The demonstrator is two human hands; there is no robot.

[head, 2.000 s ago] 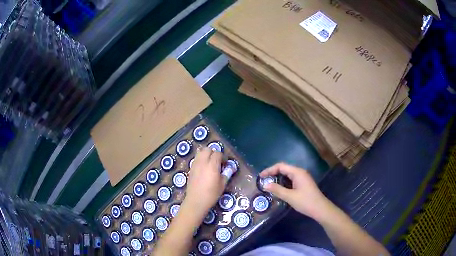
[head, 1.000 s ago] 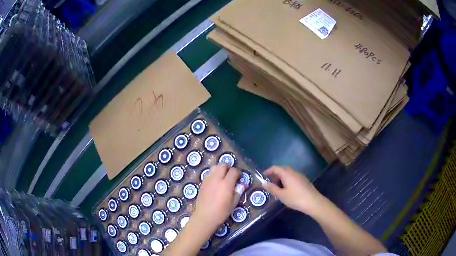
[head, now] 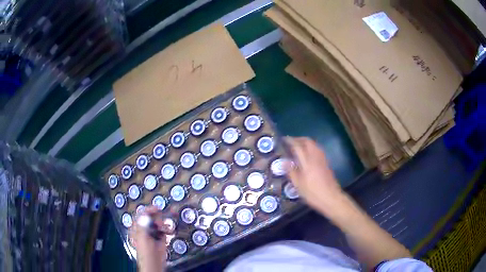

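Observation:
The clear blister tray (head: 234, 241) lies in front of me with rows of round components (head: 197, 127), their pale ringed faces up. Glare whitens several in the lower middle. My left hand (head: 148, 241) is blurred at the tray's lower left, its fingers around a dark round component (head: 151, 225) above the pockets. My right hand (head: 310, 166) is at the tray's right edge, its fingertips at a component (head: 280, 167); whether they grip it or the tray edge cannot be told.
A cardboard sheet (head: 181, 79) with red marking lies beyond the tray on the green surface. A pile of marked cardboard sheets (head: 367, 69) with a white label stands at the right. Layered tray stacks stand at far left (head: 58, 212) and upper left (head: 64, 37). A yellow grid is at lower right.
My left hand has moved from the tray's right part to its lower left. My right hand has moved up a little. The view has shifted and turned, so the tray looks rotated.

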